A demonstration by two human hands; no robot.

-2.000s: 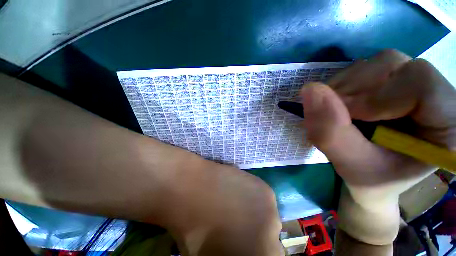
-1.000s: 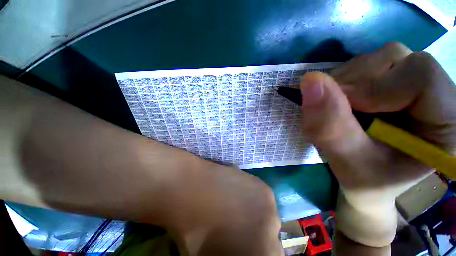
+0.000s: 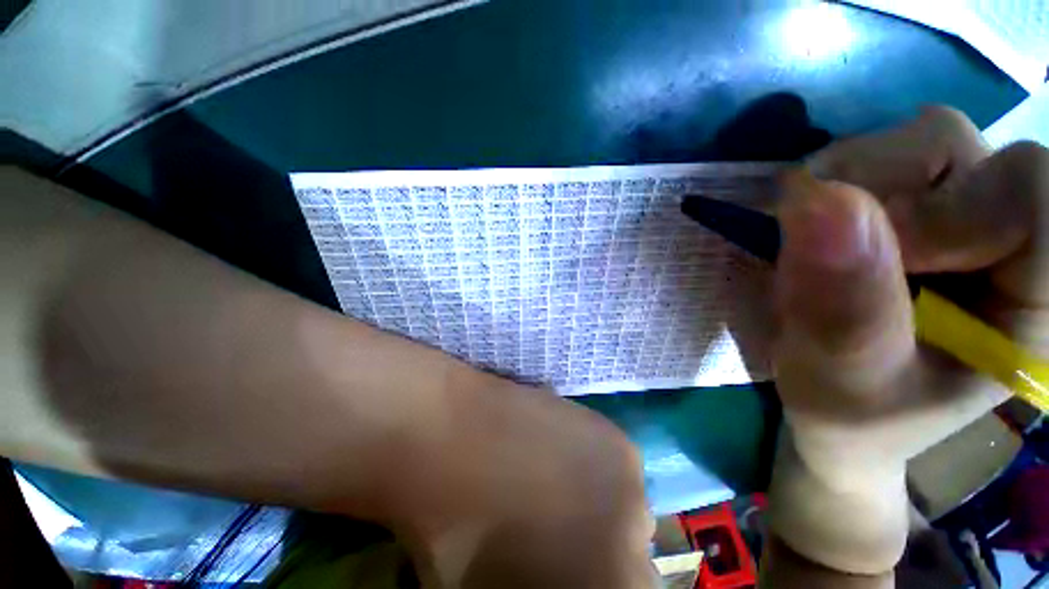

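Observation:
A white sheet printed with a dense grid of small cells lies on the dark green surface. My right hand is closed around a marker pen with a yellow barrel and black tip. The tip points left, over or on the upper right part of the grid; contact is unclear. My right hand hides the sheet's right end. My left forearm crosses from the left edge over the sheet's lower left edge. My left hand appears bent down at bottom centre; its fingers are cut off or hidden.
The green bench surface extends beyond the sheet, with a pale band at upper left. White paper shows at the upper right corner. A red plastic item and a brown box are below the bench edge.
My right hand and the pen have moved right; the tip first went up the grid, then right. The sheet appears slightly farther right in view. My left arm has hardly moved.

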